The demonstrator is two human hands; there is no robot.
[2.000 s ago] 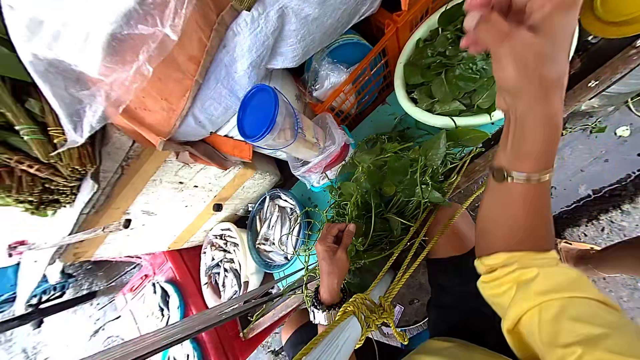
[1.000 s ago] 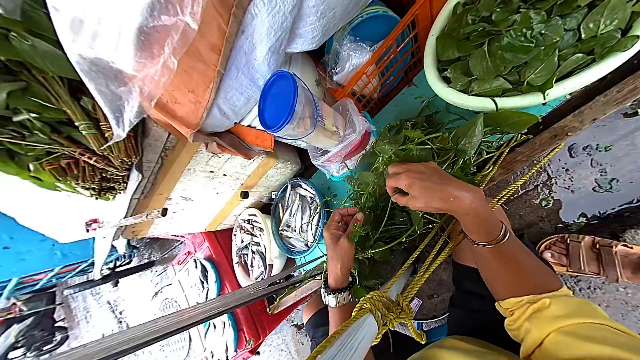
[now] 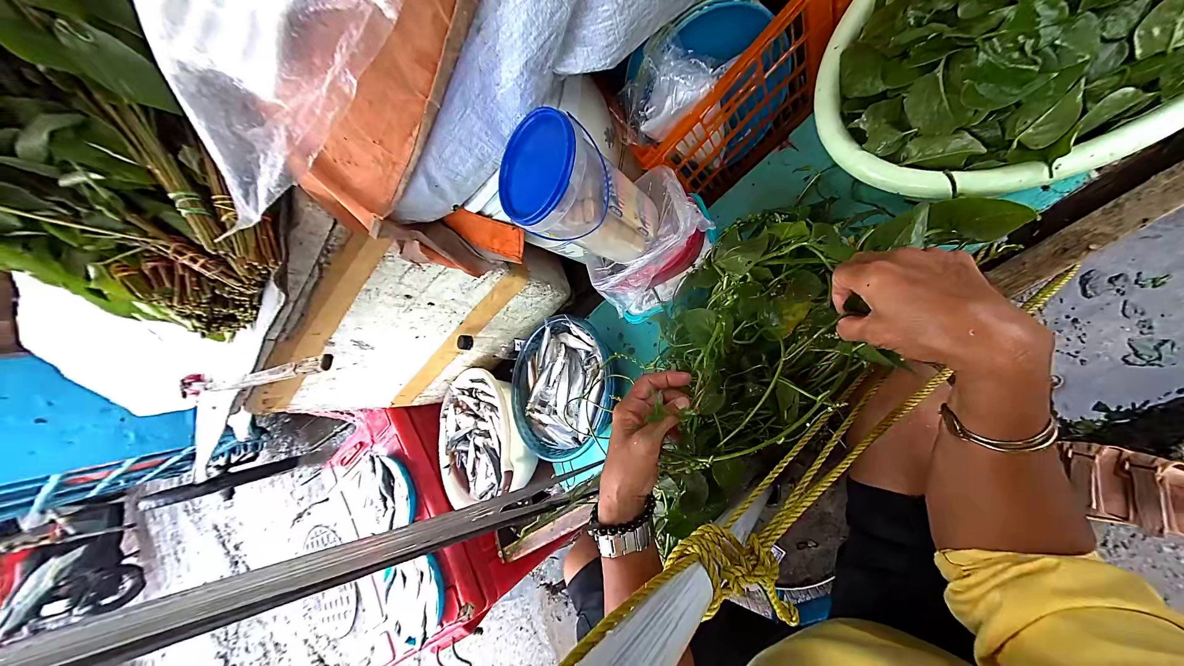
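A tangled heap of green leafy vines [image 3: 749, 342] lies on the turquoise table [image 3: 786, 176]. My left hand [image 3: 643, 435], with a metal watch and dark beads at the wrist, is at the heap's left side, its fingertips curled on a small bit of green. On the right side of the heap, my right hand [image 3: 925, 310], with a bangle, has thumb and fingers closed on a dark green leaf. Above it to the right stands a pale green basin [image 3: 934, 180] full of picked leaves [image 3: 971, 102].
Yellow rope [image 3: 731, 564] is knotted round a pole close before me. Left of the vines are a blue-lidded plastic jar [image 3: 583, 185], a blue bowl of small fish [image 3: 564, 388], a pale tub of fish [image 3: 476, 444] and a foam box [image 3: 416, 314]. An orange crate [image 3: 740, 92] stands behind.
Two seconds ago my right hand was raised near the leaf basin; it has come down to the vines and is now on their right side. My left hand stays at their left edge.
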